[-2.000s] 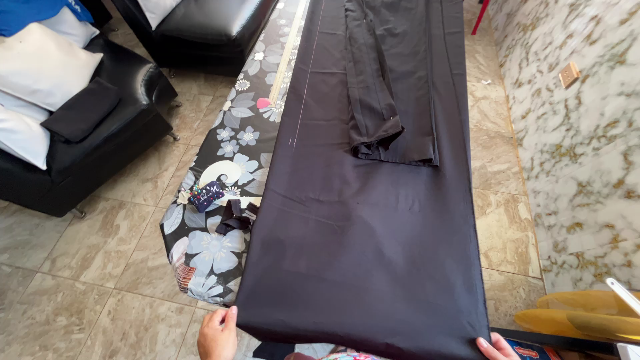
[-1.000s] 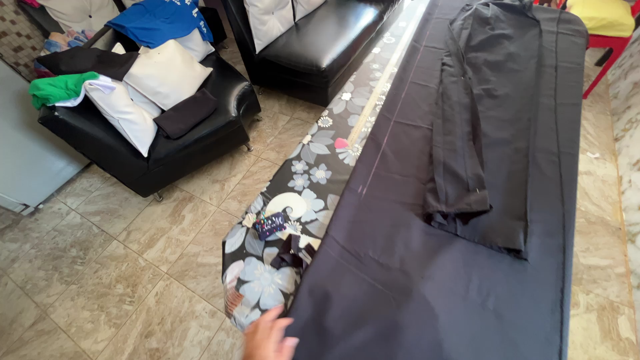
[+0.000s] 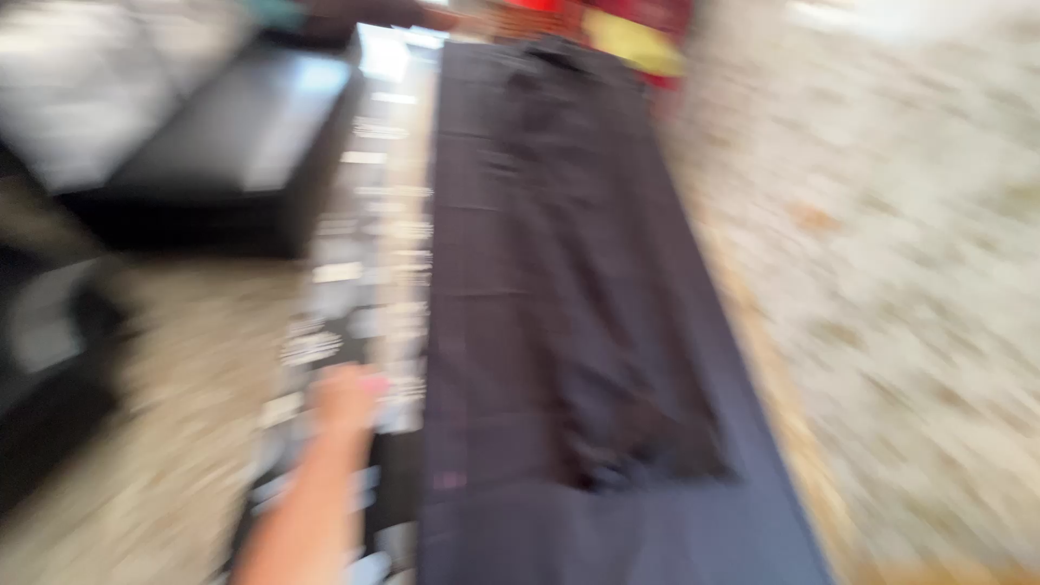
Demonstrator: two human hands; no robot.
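Note:
The view is strongly blurred. A long dark cloth (image 3: 487, 349) lies over the table, and black trousers or a similar dark garment (image 3: 601, 244) lie lengthwise on top of it. My left hand (image 3: 348, 398) is over the floral table cover (image 3: 325, 325), just left of the cloth's edge; blur hides its fingers and whether it grips anything. A pale strip (image 3: 409, 211), perhaps a measuring tape or ruler, runs along the cover beside the cloth. My right hand is out of view.
A black sofa (image 3: 236, 122) with pale cushions (image 3: 65, 81) stands at the upper left, with another black seat (image 3: 49, 366) below it. Something red and yellow (image 3: 634, 41) is beyond the table's far end. A marbled wall (image 3: 910, 244) rises on the right.
My left hand has moved from the cloth's near corner farther up the table's left side. My right hand, at the near right corner two seconds ago, has left the view. The view has shifted.

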